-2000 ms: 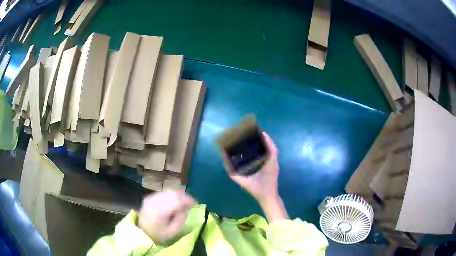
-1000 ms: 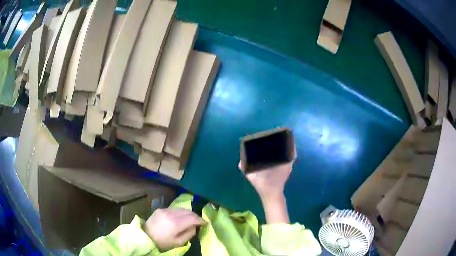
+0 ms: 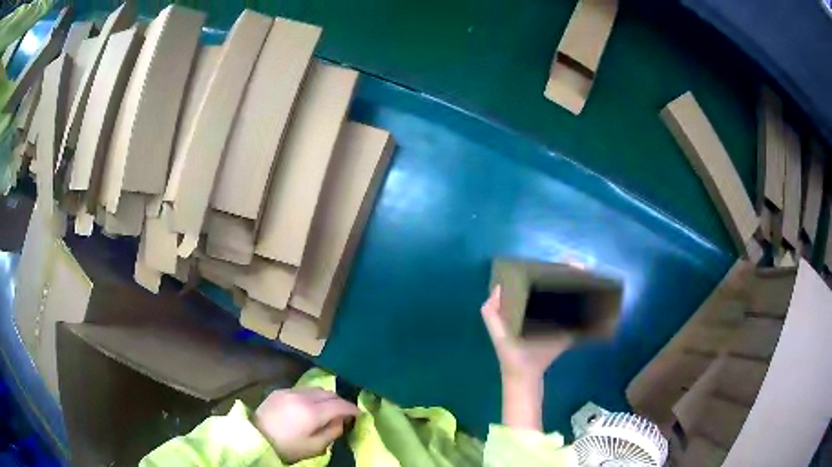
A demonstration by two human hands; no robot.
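Observation:
My right hand [image 3: 529, 351] holds a long brown cardboard box [image 3: 513, 296] over the bench, right of the middle, its mouth facing me. The inside looks dark, and the box is blurred; I cannot tell what is in it. My left hand [image 3: 306, 421] is low at the front, by the yellow-green jacket, with its fingers curled; I cannot tell if it holds anything.
A pile of long boxes [image 3: 296, 182] overlaps on the blue-green bench [image 3: 438, 210] at left. An open carton [image 3: 137, 365] is below it. A fan [image 3: 620, 442] and side carton [image 3: 785, 374] are at right. Long boxes [image 3: 712, 169] lie on the green conveyor [image 3: 493, 68].
My right hand has moved the box right and turned it, so its mouth now faces further right. The left hand stays low near the jacket. The camera view has shifted slightly.

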